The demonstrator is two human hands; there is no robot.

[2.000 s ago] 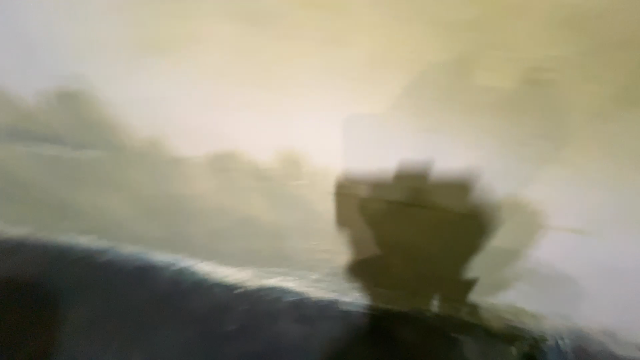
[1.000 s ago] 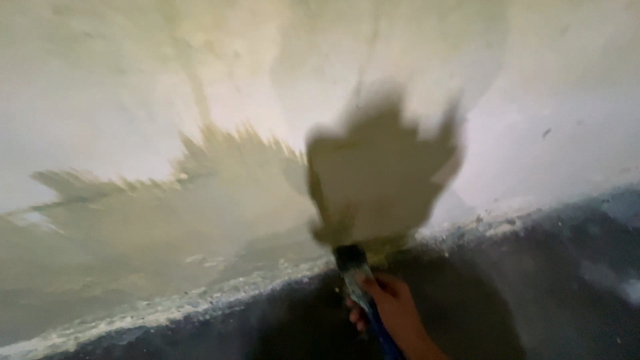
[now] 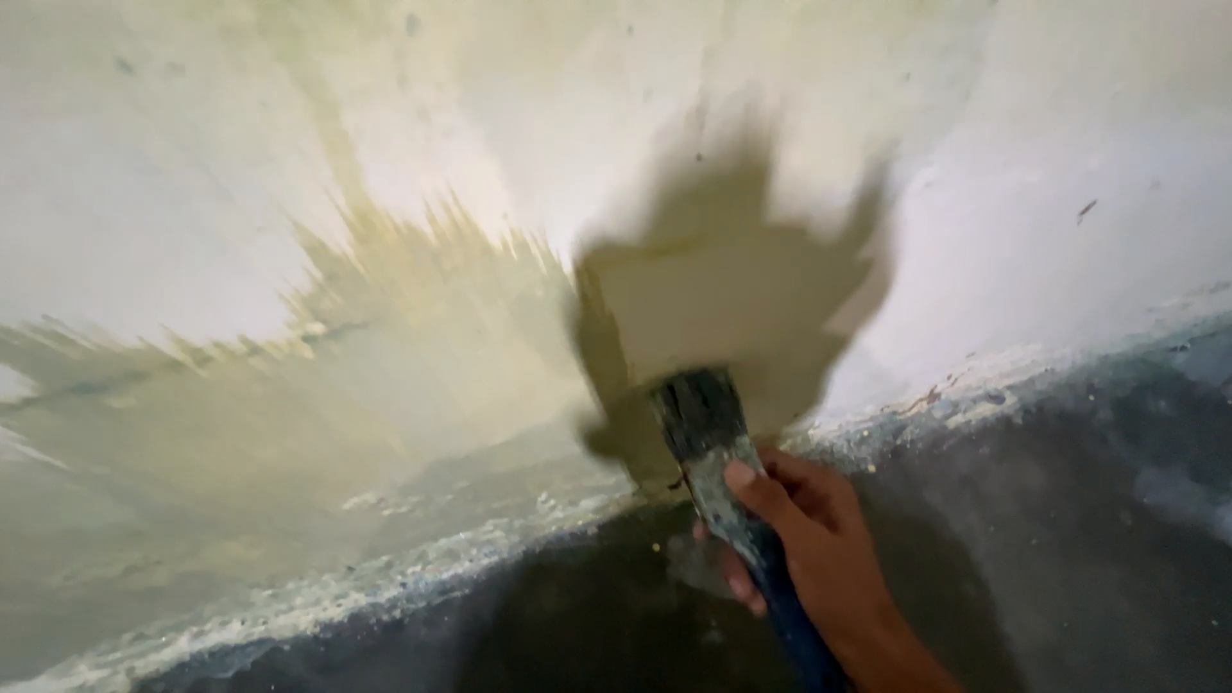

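My right hand point(image 3: 808, 539) is closed around a paintbrush point(image 3: 717, 481) with dark bristles, a paint-smeared ferrule and a blue handle. The bristle tips point up and lie against or very near the lower part of a pale wall point(image 3: 500, 125). A yellowish coat of paint point(image 3: 423, 337) with a ragged, streaky upper edge covers the wall to the left of the brush. Around the brush, a dark shadow falls on the wall. My left hand is not in view.
A dark floor point(image 3: 914, 577) meets the wall along a slanting, rough edge point(image 3: 385, 587) spattered with whitish paint. A small dark mark point(image 3: 1087, 208) shows on the wall at the right.
My right hand and the brush, not discernible in the blurred oldest frame, show clearly at the foot of the wall. The view has shifted a lot since that frame.
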